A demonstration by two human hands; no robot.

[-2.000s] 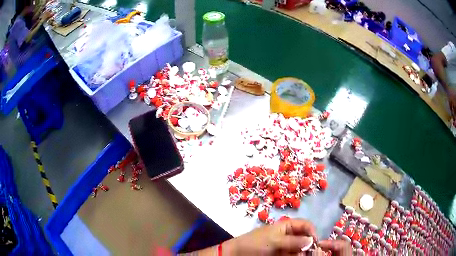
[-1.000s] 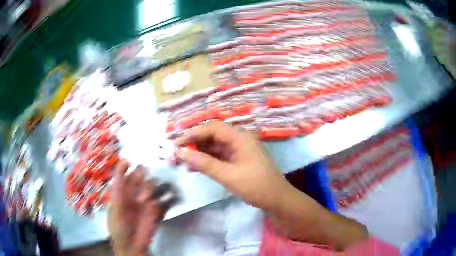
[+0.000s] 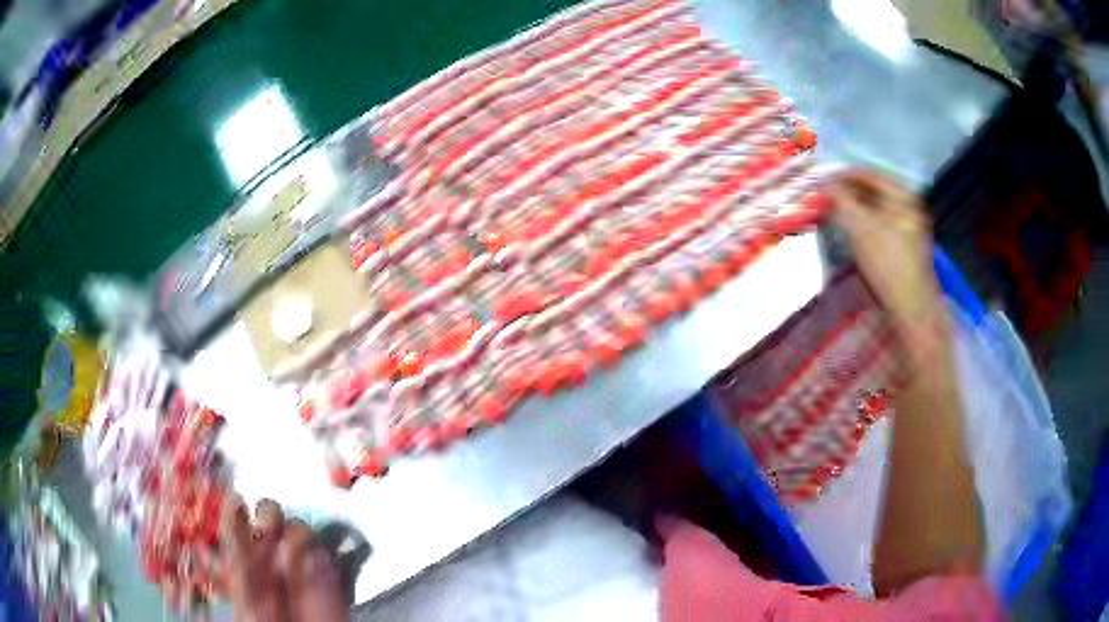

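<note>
Finished red-and-white pieces point(image 3: 572, 231) lie in tight rows across the metal table. My right hand point(image 3: 882, 231) is at the right end of the front rows, fingertips bent together at the row's edge; blur hides whether a piece is between them. My left hand point(image 3: 286, 565) is at the lower left, cut off by the bottom edge, fingers up and apart beside the red figure heap point(image 3: 183, 522). A dark blurred thing shows at its thumb side. The white pieces point(image 3: 122, 401) lie behind the red heap. A white spot point(image 3: 292, 318) sits on a tan pad point(image 3: 326, 286).
A dark plate point(image 3: 201, 318) with scraps lies behind the pad. Yellow tape point(image 3: 76, 377) is at far left. A blue-rimmed crate point(image 3: 760, 492) with rows of pieces on white liner stands below the table, under my right forearm. The green belt point(image 3: 158, 182) runs behind.
The view has swung right. My right hand has moved from near the rows' left end, where it pinched a red piece, to their right end. My left hand remains near the red heap.
</note>
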